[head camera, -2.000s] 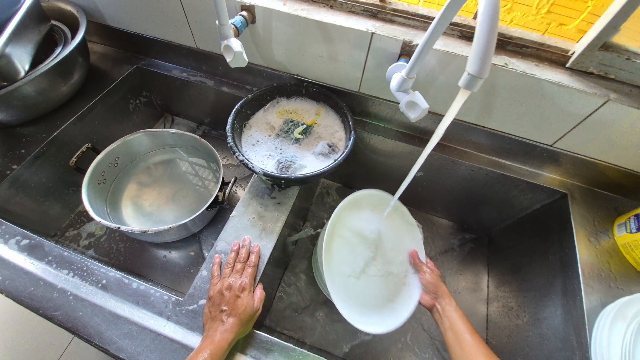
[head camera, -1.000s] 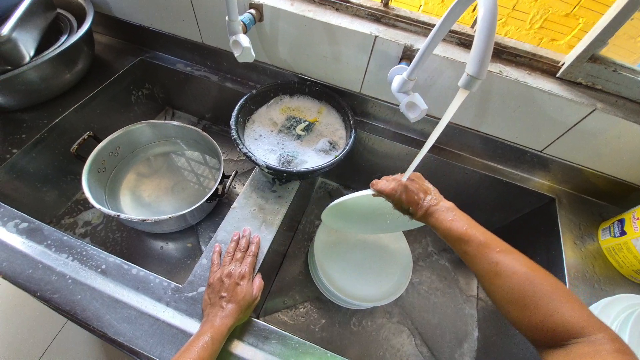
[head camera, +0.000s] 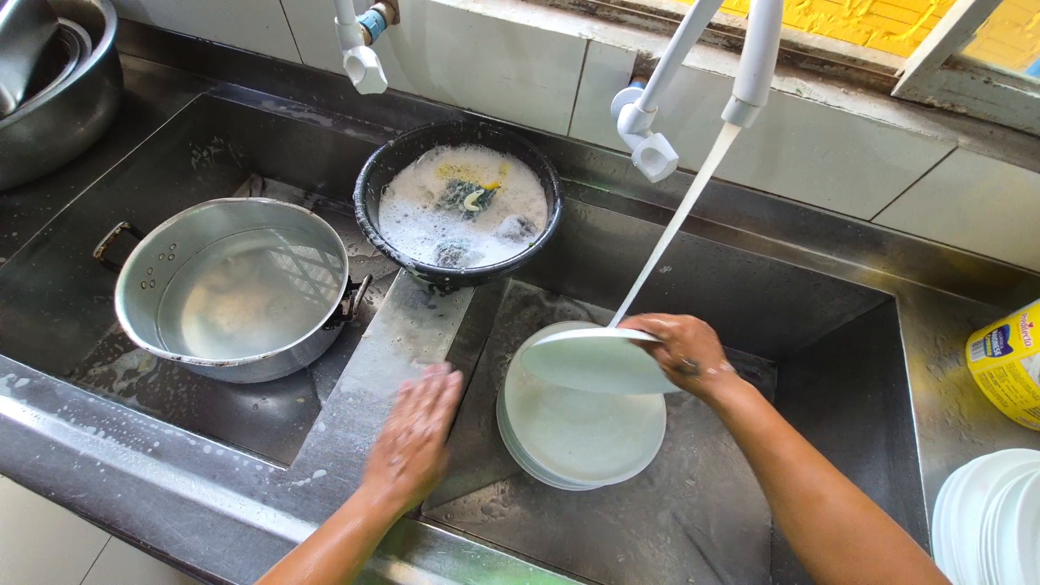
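My right hand (head camera: 682, 353) grips the edge of a tilted white plate (head camera: 597, 366) just above a stack of white plates (head camera: 585, 439) in the right sink basin. Water from the white faucet (head camera: 749, 81) falls at the held plate's back edge. My left hand (head camera: 414, 431), slightly blurred, holds nothing and is over the steel divider (head camera: 390, 357) between the basins. Beyond it, a black basin (head camera: 370, 236) of foamy water holds scouring pads (head camera: 467, 197). An aluminium pot (head camera: 244, 370) of water stands in the left basin.
Metal bowls and pans (head camera: 89, 122) are at the upper left. On the right counter stand a yellow container (head camera: 1007, 366) and stacked white dishes (head camera: 987, 520). A second white tap (head camera: 363, 69) is above the left basin. A window frame (head camera: 942, 53) runs along the top right.
My right hand has moved from the right side of the plate, two seconds ago, to its far edge. My left hand has shifted along the divider from where it lay flat.
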